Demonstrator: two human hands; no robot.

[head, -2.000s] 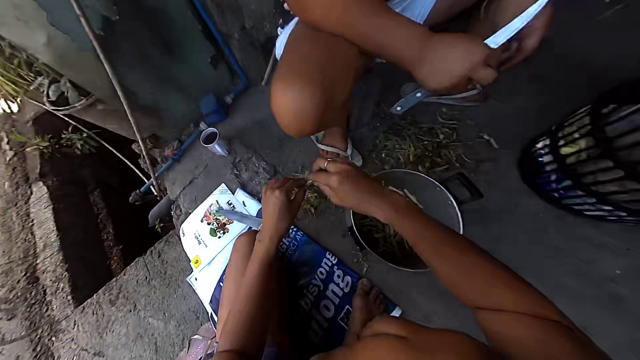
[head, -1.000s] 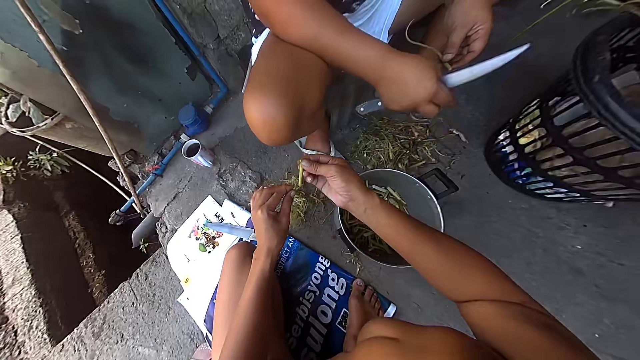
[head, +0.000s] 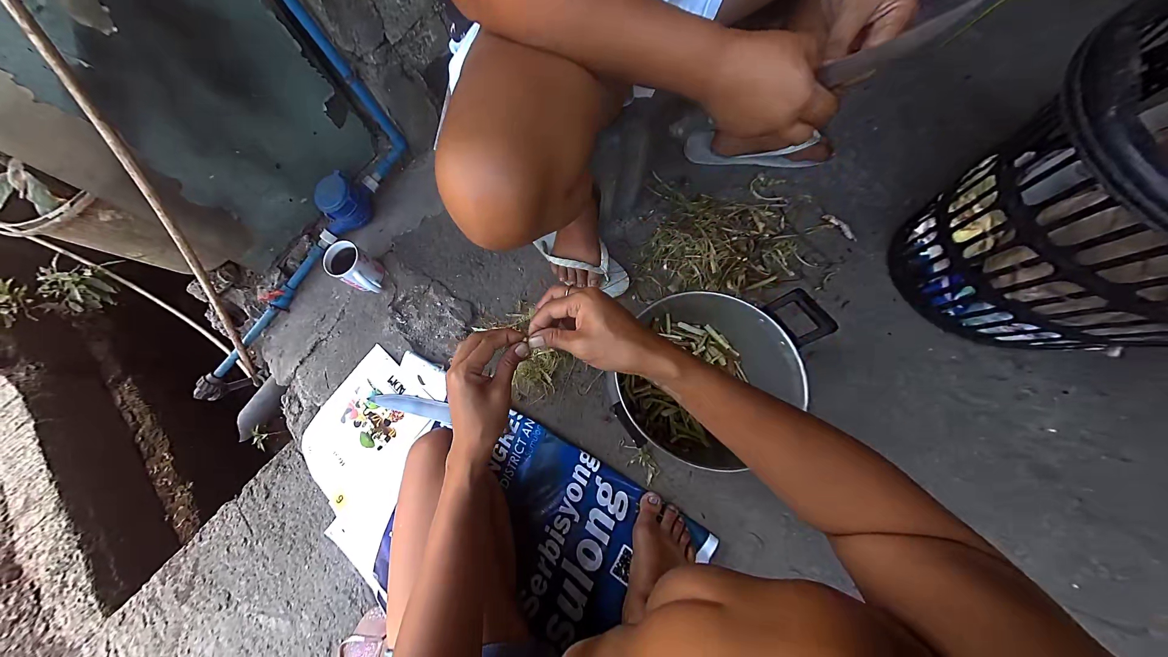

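Observation:
My left hand [head: 480,383] and my right hand [head: 598,333] meet fingertip to fingertip, pinching a small bit of plant stem [head: 525,339] mostly covered by the fingers. A knife blade [head: 411,405] points left from behind my left hand; its handle is hidden, so I cannot tell whether that hand holds it. Below and right of my right hand, a metal pot [head: 771,365] contains cut green stalks [head: 671,411]. Plant peelings [head: 538,372] lie on the ground just beyond my hands, and a larger pile [head: 721,239] lies above the pot.
Opposite me another person's hand [head: 776,82] grips a knife, partly blurred. A black slatted plastic basket [head: 1031,255] stands at right. A cup [head: 354,266] stands near a blue pipe [head: 342,59]. Printed sheets [head: 584,511] lie under my foot, beside a concrete ledge [head: 228,566].
The green stem that stood up between my fingertips a second ago is now mostly hidden by them. The other person's knife has moved up and right. The view has shifted.

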